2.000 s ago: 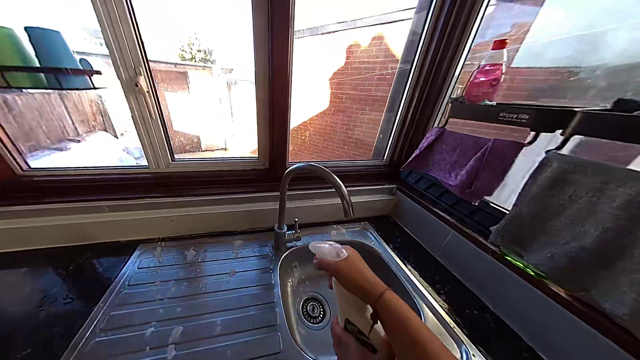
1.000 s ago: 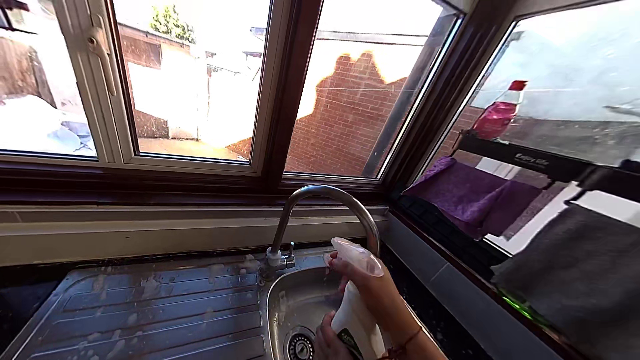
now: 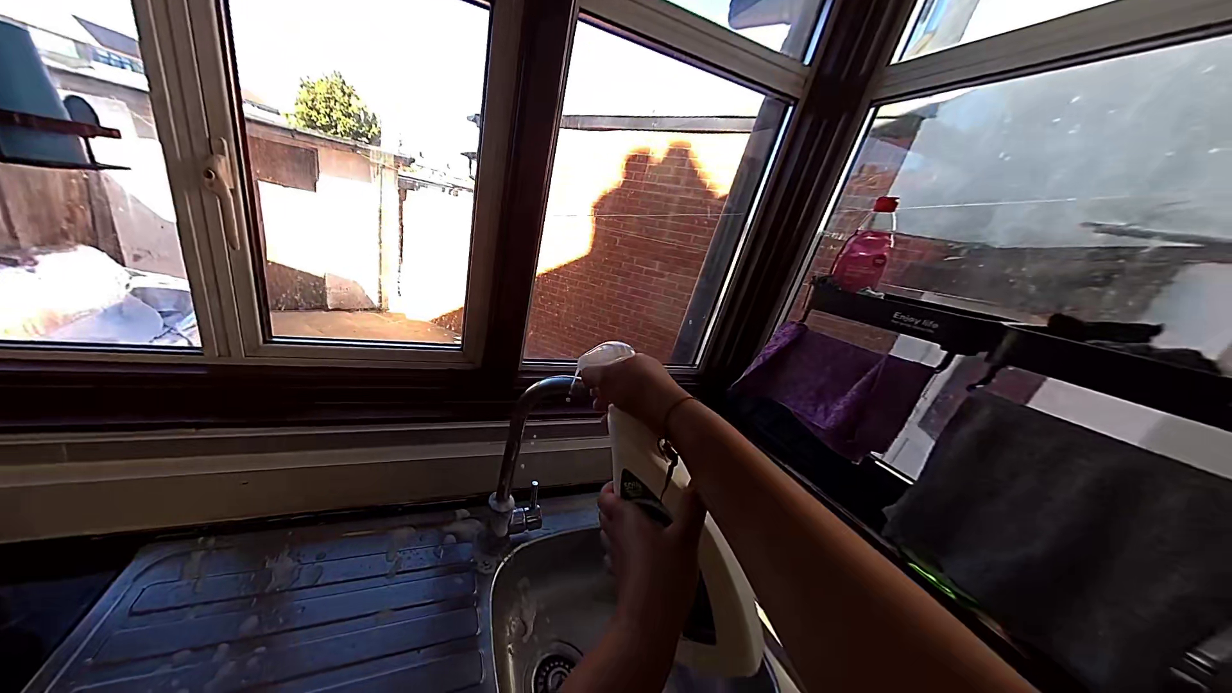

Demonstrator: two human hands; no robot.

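Observation:
A white spray bottle (image 3: 717, 626) with a dark label stands tilted over the steel sink bowl (image 3: 525, 587). My right hand (image 3: 635, 382) is wrapped around its pale spray head, in front of the arch of the chrome tap (image 3: 513, 443). Lower down, my left hand (image 3: 650, 549) grips the body of the bottle. Whitish foam or drops lie on the ribbed steel drainer (image 3: 318, 616) and on the bowl's wall. My right forearm hides part of the bottle and the sink's right side.
Windows rise behind the sink above a sill (image 3: 269, 472). On the right, a black rack (image 3: 905, 322) holds a bottle of pink liquid (image 3: 863, 252), a purple cloth (image 3: 837, 390) and a grey cloth (image 3: 1068, 539). A blue-grey cup (image 3: 29, 96) hangs at the upper left.
Both hands have raised the spray bottle relative to the sink, and its head is now up at the tap's arch. The view has tilted and shifted.

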